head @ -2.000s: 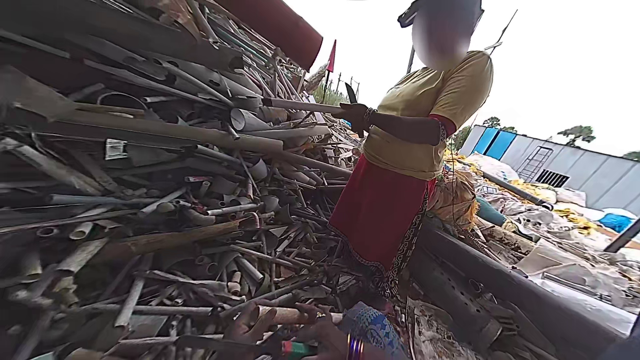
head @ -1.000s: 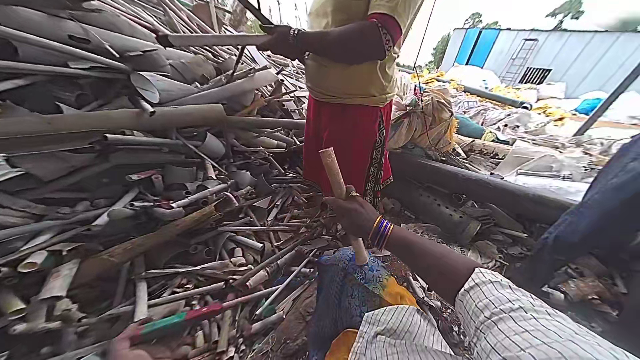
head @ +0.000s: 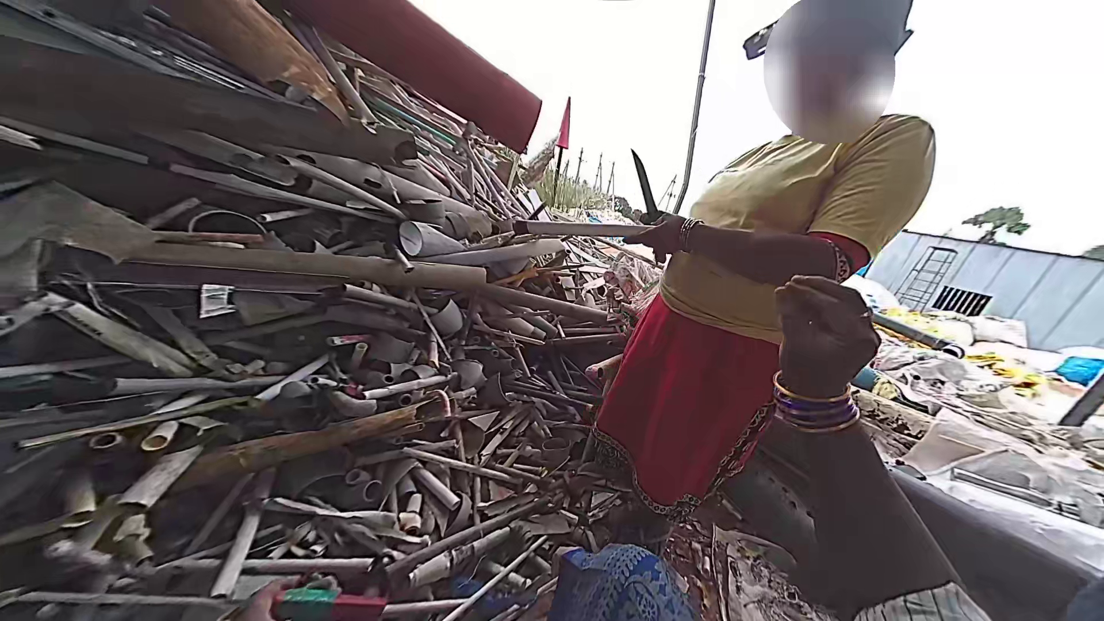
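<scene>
At the bottom left, my left hand (head: 261,601) is partly cut off by the frame edge, with its fingers around a handle (head: 332,605) wrapped in green and red. My right hand (head: 824,328) is raised at the right, fingers curled, bangles at the wrist, nothing visible in it. Behind it stands a co-worker (head: 759,233) in a yellow shirt and red skirt, who holds a pale pipe (head: 578,228) and a dark blade (head: 643,183). A large heap of scrap plastic pipes (head: 362,267) fills the left and middle. Blue patterned cloth (head: 621,582) lies at the bottom.
A thick red pipe (head: 466,78) juts out over the top of the heap. A large grey pipe (head: 992,535) lies at lower right. Sacks and plastic sheets (head: 992,440) are piled beyond, before a grey metal wall (head: 1035,280). A red flag (head: 564,125) stands behind the heap.
The short pipe that stood in my right hand one second ago is no longer in it. That hand is now raised higher. The view has swung up and back toward the co-worker.
</scene>
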